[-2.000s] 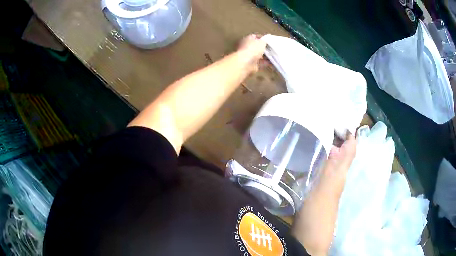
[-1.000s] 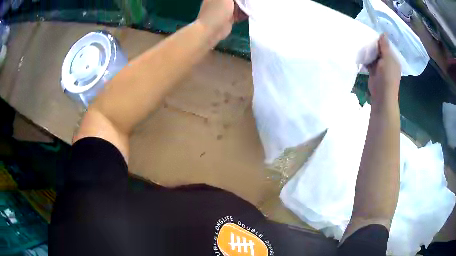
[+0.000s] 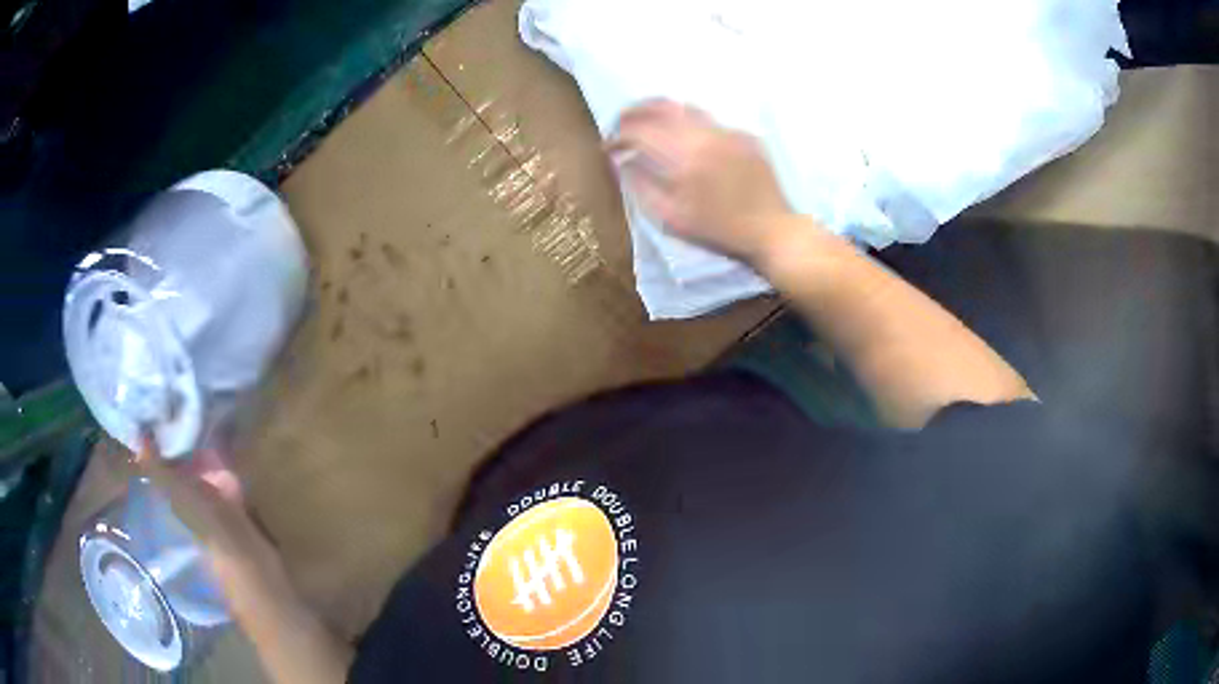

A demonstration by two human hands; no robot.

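Observation:
A container unit (image 3: 247,287) with a pale, see-through-looking body and a white-grey cap lies tilted at the far left. My left hand (image 3: 187,474) is at the lower edge of its cap, with the fingers closed on it. A second clear unit (image 3: 194,568), with a round white end, lies just below, partly behind my left hand and forearm. My right hand (image 3: 695,181) is on the left edge of a heap of thin white bags (image 3: 869,100) at the upper right. It is blurred, so I cannot tell whether its fingers grip a bag.
The brown cardboard sheet (image 3: 388,307) has tape marks and dark spots. The dark green conveyor edge (image 3: 301,114) runs along its upper left. More brown cardboard (image 3: 1123,160) shows at the right, beyond the bags.
The view has swung right. My hands no longer hold a white bag up between them. My left hand has moved to a unit at the far left, my right hand onto the bag heap.

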